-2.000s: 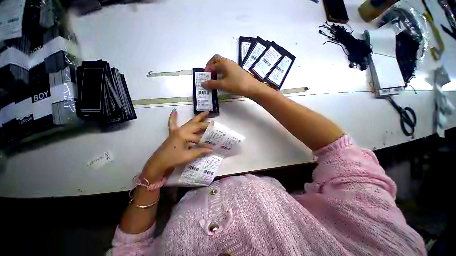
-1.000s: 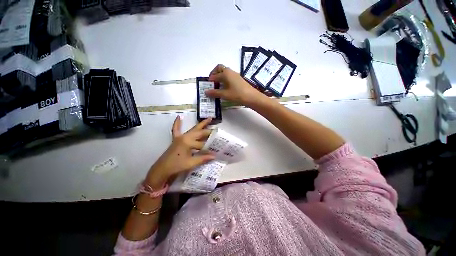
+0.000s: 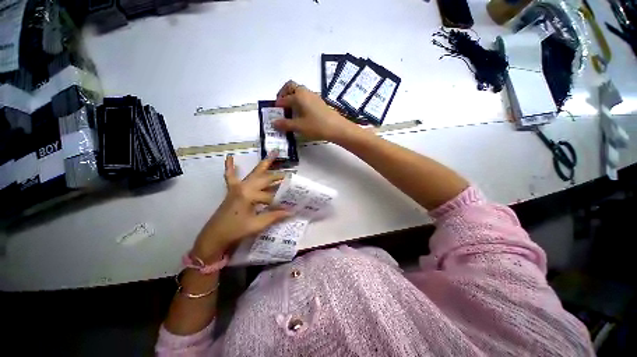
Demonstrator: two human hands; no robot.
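A black hang tag (image 3: 290, 155) lies upright before me with a white barcode sticker (image 3: 274, 132) on its face. My right hand (image 3: 304, 111) is at its upper right, thumb and fingertips on the sticker's upper part. My left hand (image 3: 244, 206) holds a folded strip of printed barcode stickers (image 3: 279, 240) between its fingers; a fingertip touches the tag's lower end. Labelled hang tags (image 3: 362, 87) are fanned out to the right. A pile of black hang tags (image 3: 117, 137) lies at the left.
Bagged tag bundles (image 3: 49, 150) stand at the far left. A small paper slip (image 3: 136, 233) lies near the front edge. At right are black tag strings (image 3: 482, 63), a white box (image 3: 529, 94), scissors (image 3: 563, 157) and a phone (image 3: 455, 12). A long yellowish strip (image 3: 220, 148) runs behind the tag.
The view has shifted slightly. My left fingertip has moved up onto the lower end of the tag and sticker. My right hand stays at the tag's upper part.
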